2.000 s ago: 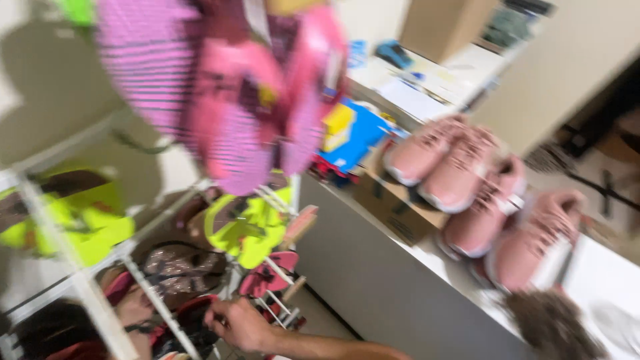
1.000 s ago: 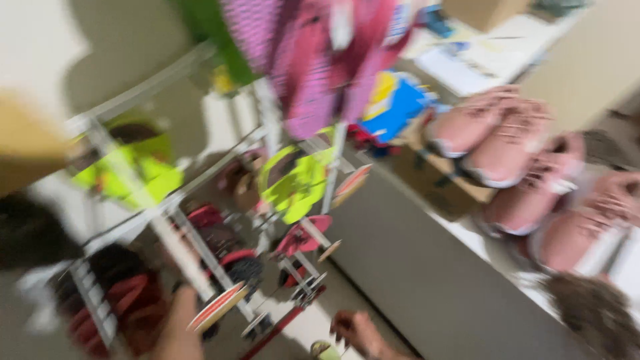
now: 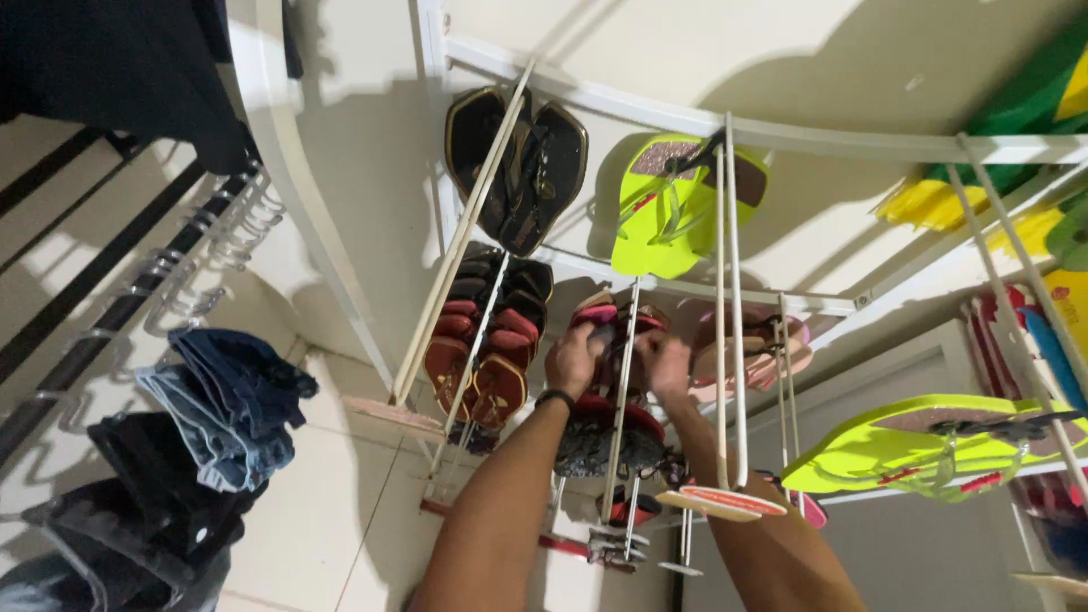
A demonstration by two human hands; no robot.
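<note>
Both my arms reach in among the prongs of a white metal display rack (image 3: 799, 140) hung with flip-flops. My left hand (image 3: 575, 361), with a dark band at its wrist, is at a pink and dark pair in the middle column. Just to its right, my right hand (image 3: 665, 361) touches the same group; fingers are blurred and partly hidden, so the grip is unclear. Above them hang a neon yellow-green pair (image 3: 659, 246) and, to the left, a black pair with gold edges (image 3: 565, 161). Brown flip-flops (image 3: 501, 391) hang left of my hands, pale pink ones (image 3: 718, 361) right.
Prongs with flat end discs (image 3: 722, 501) stick out near my forearms. Another neon pair (image 3: 841, 450) juts out at the right. Jeans (image 3: 246, 399) and black garments hang at the left, below a dark rail (image 3: 119, 310) with clear hangers. Tiled floor (image 3: 340, 510) shows below.
The view has swung a lot; the pink shoes on the counter are out of sight. My hands, apart one second ago, are now close together at the middle column.
</note>
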